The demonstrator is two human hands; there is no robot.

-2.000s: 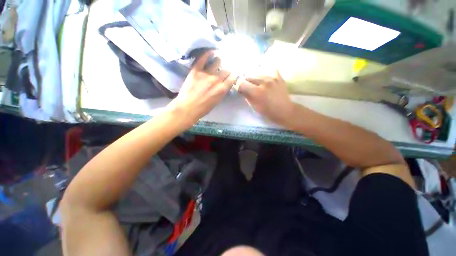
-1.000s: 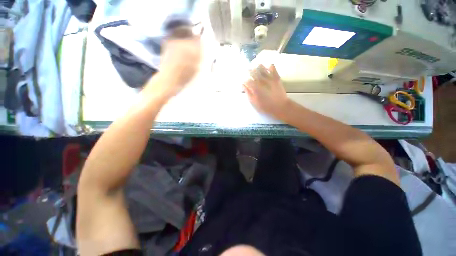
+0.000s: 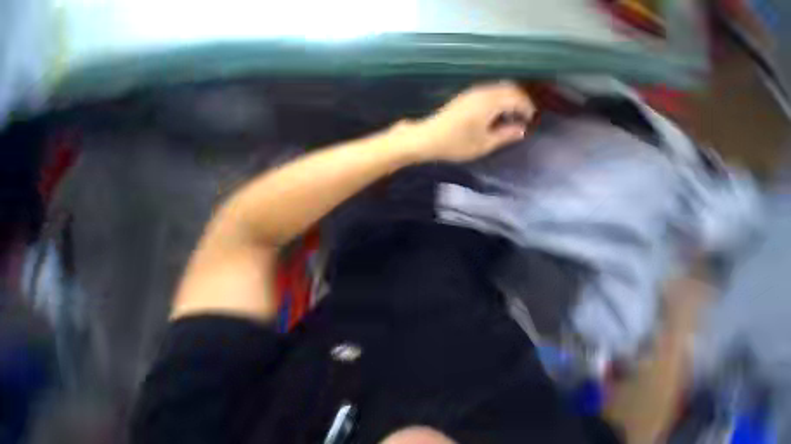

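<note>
Pale grey cloth (image 3: 598, 199) with dark grey parts lies bunched low on the right, below the table edge and beside my lap. My left hand (image 3: 490, 120) reaches across my body to the cloth's upper left side, fingers curled; blur hides whether they grip any cloth. My right hand (image 3: 692, 282) is low on the right at the cloth's right side, strongly blurred and partly lost against it; its fingers cannot be made out.
The white table (image 3: 486, 16) with its green edge (image 3: 347, 61) crosses the top. Red and yellow handles (image 3: 640, 16) show at its right end. Dark grey cloth (image 3: 130, 225) hangs low on the left, with a red rim (image 3: 295, 282) by my left side. The whole view is blurred.
The view has swung down and right, and the sewing machine has left it. Both hands have left the table top for the pale cloth low on the right, which now appears raised and bunched.
</note>
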